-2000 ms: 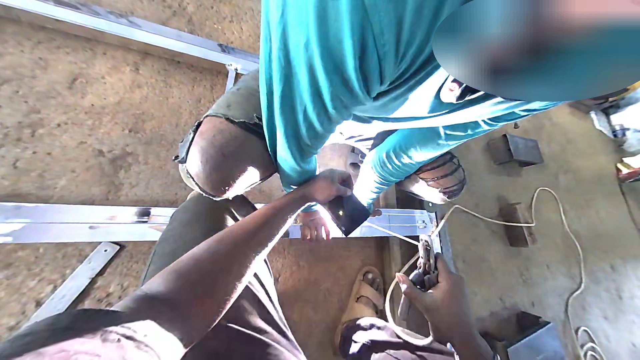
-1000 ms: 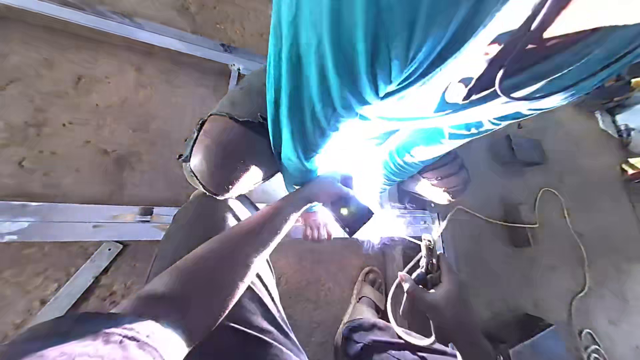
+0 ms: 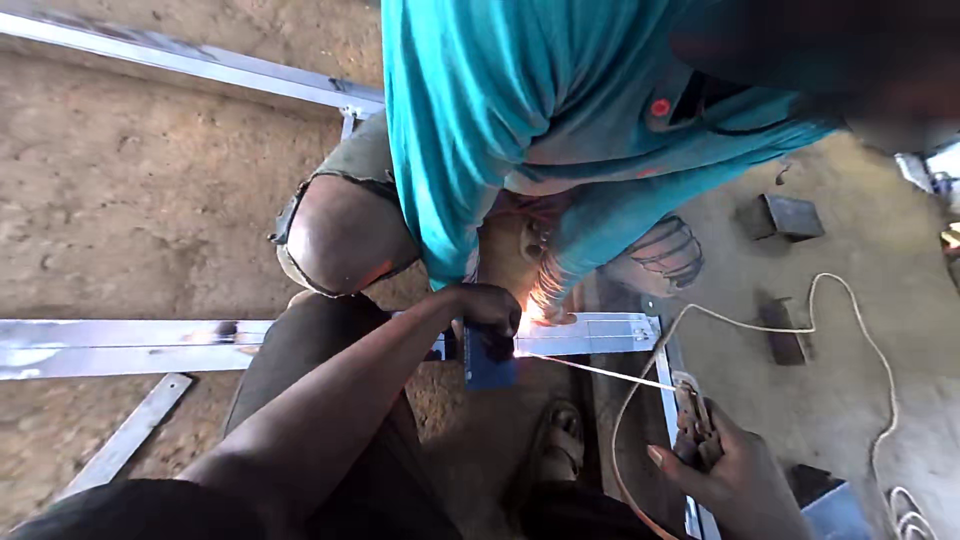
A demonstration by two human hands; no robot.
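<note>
My right hand grips a welding electrode holder with a thin rod clamped in it. The rod reaches left to a bright glow at the edge of a flat metal bar. My left hand holds a dark rectangular plate, perhaps a welding lens, just left of the glow. A co-worker in a teal shirt crouches opposite, one hand on the bar close behind the glow. The co-worker's other hand is mostly hidden behind my left hand.
A pale cable loops over the ground at the right, near metal pieces and a blue-grey box-like piece. A long metal bar crosses the upper left. A flat strip lies at lower left. The co-worker's knee is near my left arm.
A large white-blue glare lit the co-worker's shirt one second ago; now the glow is small and orange-white. Two seconds ago no arc showed. Both my hands keep their hold.
</note>
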